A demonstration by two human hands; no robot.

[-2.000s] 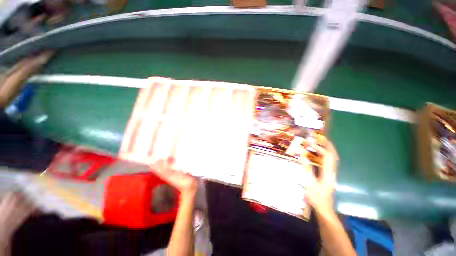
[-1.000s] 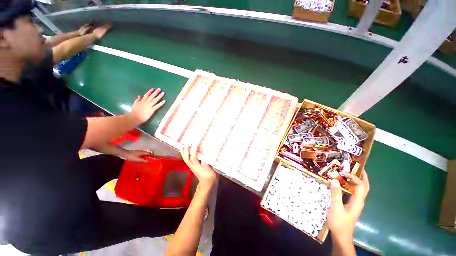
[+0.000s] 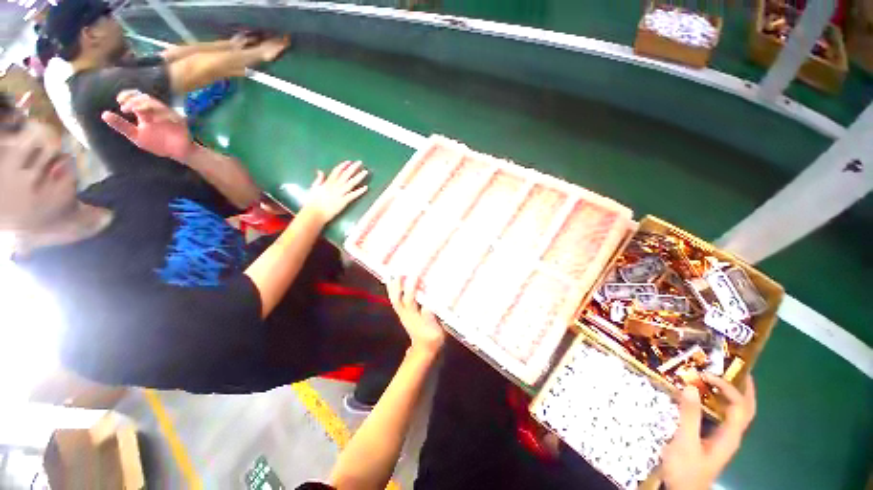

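Observation:
A pale pink compartment tray point(image 3: 488, 251) lies on the green bench, its pockets washed out by glare. An open cardboard box of mixed silver and copper metal parts point(image 3: 678, 304) touches its right side. A shallow cardboard box of small white parts point(image 3: 609, 410) stands nearer me, against the metal-parts box. My left hand point(image 3: 417, 318) touches the tray's near edge, fingers somewhat spread, with nothing seen in it. My right hand point(image 3: 710, 433) is at the near right corner where the two boxes meet, fingers curled at the metal-parts box's rim; whether it grips is unclear.
A seated person in a black shirt point(image 3: 144, 287) is close on the left, one hand resting on the green bench point(image 3: 383, 144), the other raised. Another person point(image 3: 120, 91) reaches over the bench beyond. Boxes point(image 3: 670, 43) stand at the back right, near a white post point(image 3: 814, 191). An open carton point(image 3: 94, 459) is lower left.
The view has turned left, so the tray and boxes sit further right in the picture. The neighbour now faces this way with one hand raised. The red stool is mostly hidden. My hands keep their places.

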